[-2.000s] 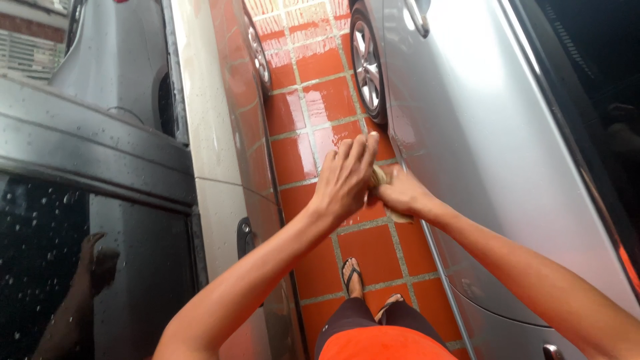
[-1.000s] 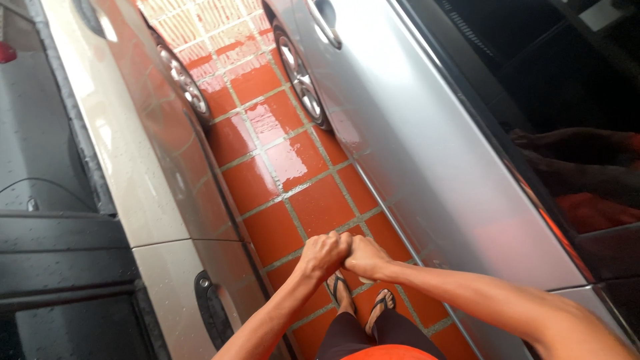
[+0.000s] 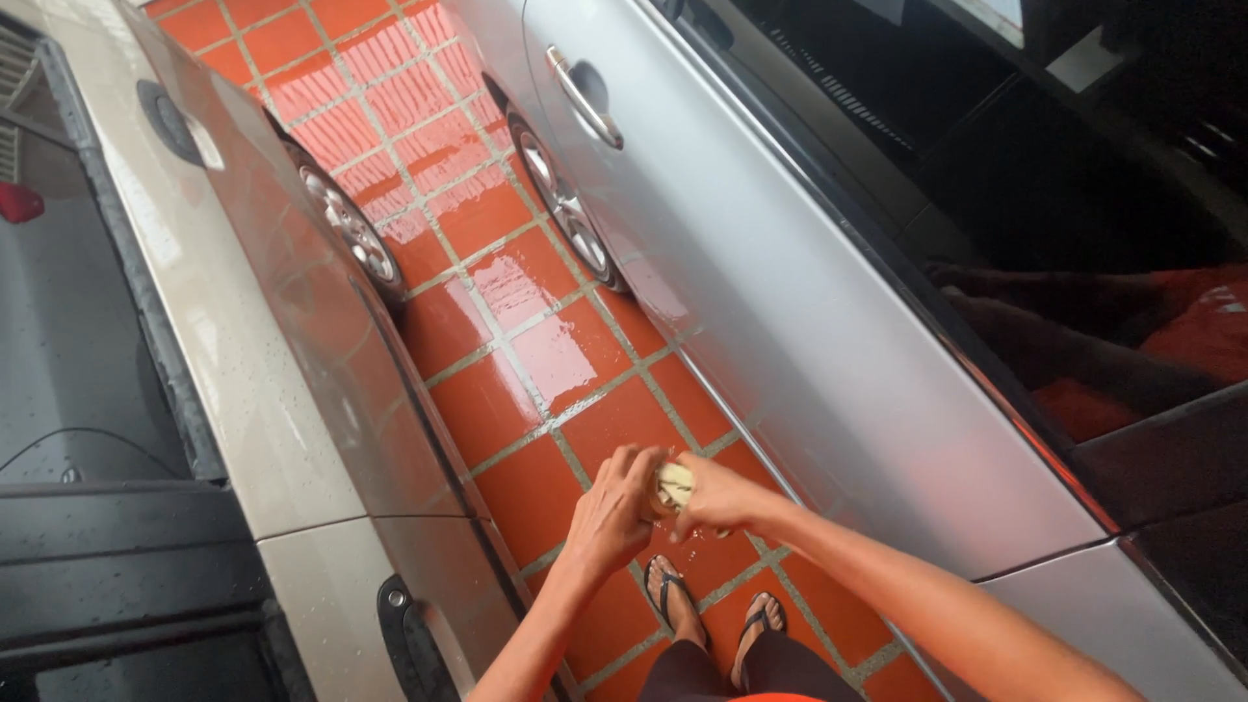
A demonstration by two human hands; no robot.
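A pale yellowish cloth (image 3: 673,487), bunched up, is squeezed between my two hands above the wet floor. My left hand (image 3: 616,502) grips its left side with curled fingers. On the other side, my right hand (image 3: 717,497) is closed around it, and a bit of the cloth shows below that hand. Small drops of water fall beneath the cloth. Most of the cloth is hidden by my fingers.
A beige car (image 3: 283,390) with a black door handle (image 3: 414,639) stands on the left, a silver car (image 3: 741,263) with a chrome handle (image 3: 585,97) on the right. Between them runs wet orange tile floor (image 3: 497,409). My feet in flip-flops (image 3: 671,590) stand below my hands.
The cloth shows between my hands now; one second ago they were pressed together and hid it. My left hand was more extended two seconds ago. The view has shifted.
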